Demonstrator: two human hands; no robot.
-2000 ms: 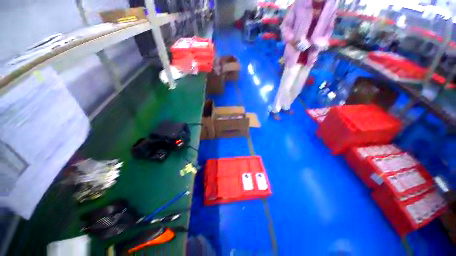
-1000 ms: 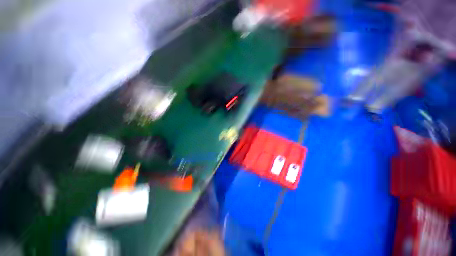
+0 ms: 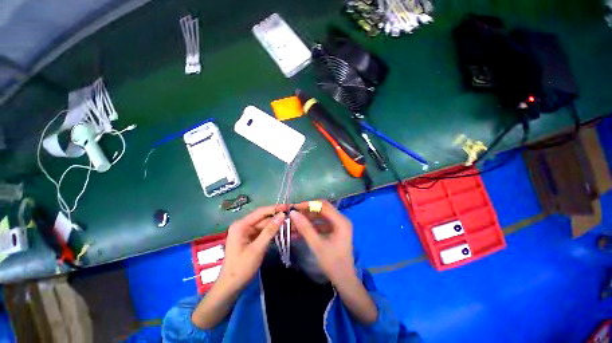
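Note:
My left hand (image 3: 249, 242) and my right hand (image 3: 323, 234) meet at the bench's front edge. Their fingertips pinch a small bunch of white cables (image 3: 285, 242), with thin pale wires rising from it over the green mat. A yellow band is on a right-hand finger. A white housing frame (image 3: 211, 159) and a plain white back cover (image 3: 270, 134) lie on the mat beyond my hands. A small circuit board (image 3: 235, 203) lies near the edge, left of my hands. What else is between my fingertips is too small to tell.
An orange-black screwdriver (image 3: 335, 137), orange sponge (image 3: 287, 108), black fan (image 3: 350, 70) and blue stick (image 3: 394, 145) lie ahead. A corded white device (image 3: 92, 146) is left; a black unit with red light (image 3: 547, 70) is right. Red trays (image 3: 455, 218) with white units stand below the edge.
The view has swung from the aisle and the bench's far end to the work area in front of me. Both hands now show, holding the cables. The standing person is out of view.

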